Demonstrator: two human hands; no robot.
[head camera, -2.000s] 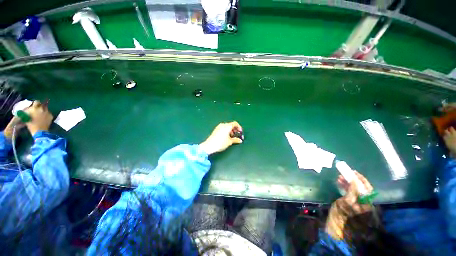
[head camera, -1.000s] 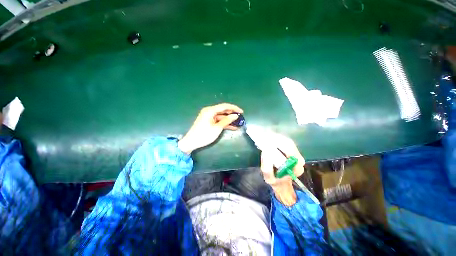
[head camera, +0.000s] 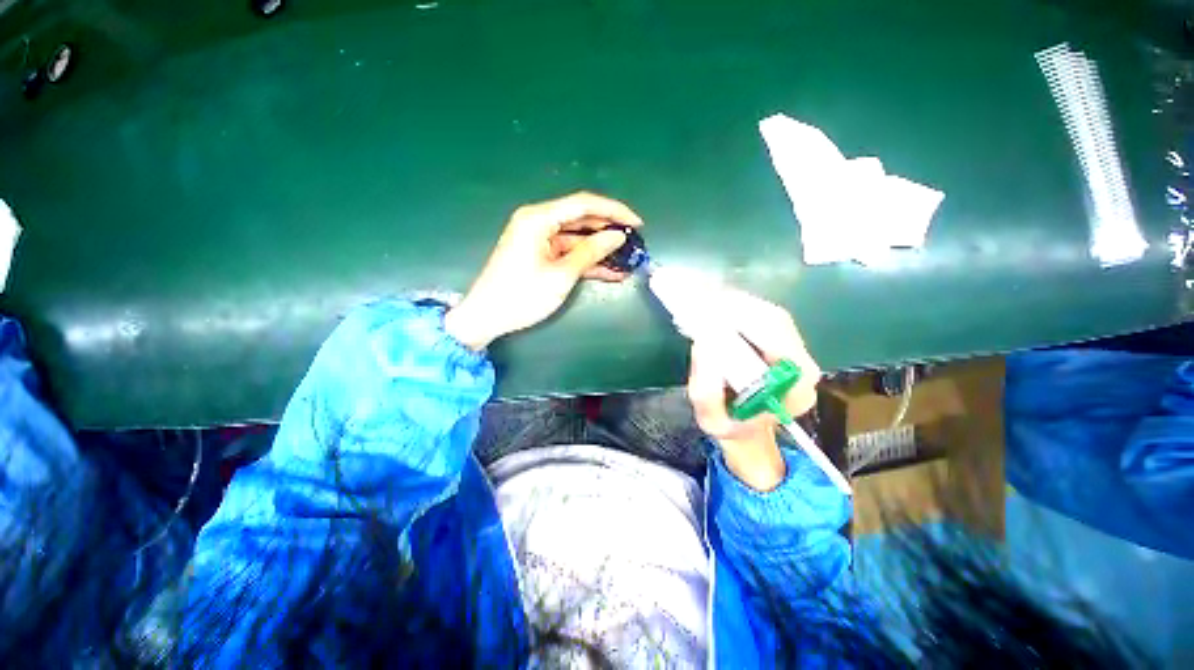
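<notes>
My left hand (head camera: 543, 262) holds a small dark round part (head camera: 626, 249) between thumb and fingers, just above the green belt near its front edge. My right hand (head camera: 753, 380) holds a white dispensing syringe (head camera: 687, 299) like a pen, with its bright green cap (head camera: 770, 390) at the rear and a pale hose running down from it. The syringe's narrow tip points at the part and is at or very near its face; whether they touch cannot be told. The fingers hide most of the part's rim.
White paper (head camera: 858, 196) lies on the green belt (head camera: 327, 170) right of my hands. A ribbed white strip bundle (head camera: 1097, 157) lies farther right. Small round parts (head camera: 60, 63) are at the far left. A cardboard box (head camera: 943, 445) is below the belt. Blue sleeves of people show at both sides.
The right hand has brought the syringe from beside the paper to the dark part in the left hand. The view has tilted down. Over the last second the hands have kept nearly the same pose.
</notes>
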